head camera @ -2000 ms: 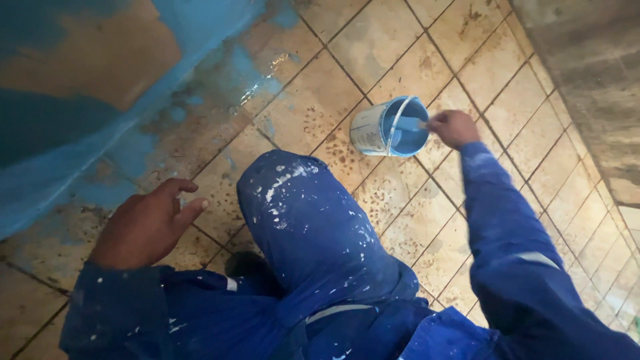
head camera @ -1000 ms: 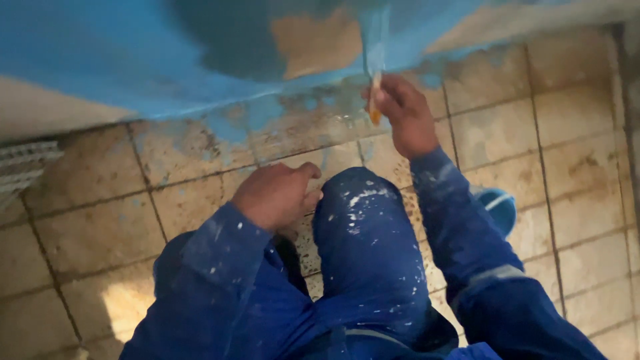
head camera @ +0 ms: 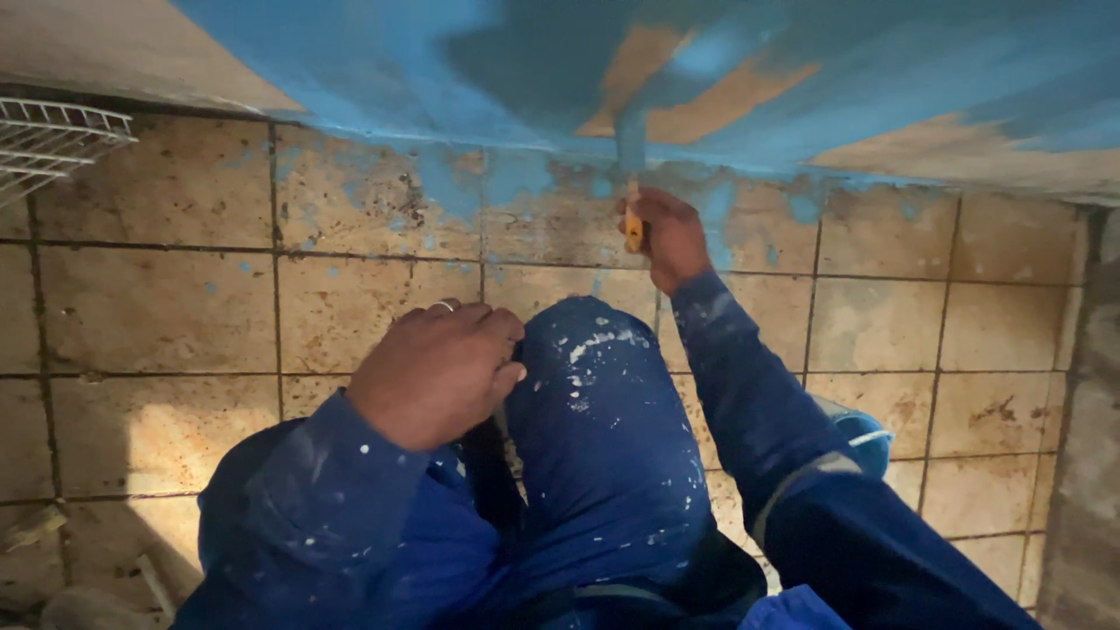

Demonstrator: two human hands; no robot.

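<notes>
My right hand (head camera: 669, 234) is closed around the yellow-orange handle of a paintbrush (head camera: 633, 219), whose blue-coated bristles are against the lower part of a wall (head camera: 394, 66) partly covered in blue paint. Bare beige patches show between the blue strokes above the brush. My left hand (head camera: 442, 367), with a ring on one finger, hangs beside my paint-spotted raised knee, fingers loosely curled, and I see nothing in it. A bucket (head camera: 866, 442) with blue paint on it stands on the floor to the right, partly hidden by my right sleeve.
Brown-stained floor tiles (head camera: 157, 306) bear blue spots along the foot of the wall. At the far left is a white wire rack (head camera: 66, 140). Scraps of debris (head camera: 35, 528) lie at the lower left, and a rough grey surface (head camera: 1089, 420) borders the floor at right.
My right hand was at the bucket two seconds ago and is now at the wall with the brush. The view has turned toward the wall. A new blue stroke crosses the beige patch.
</notes>
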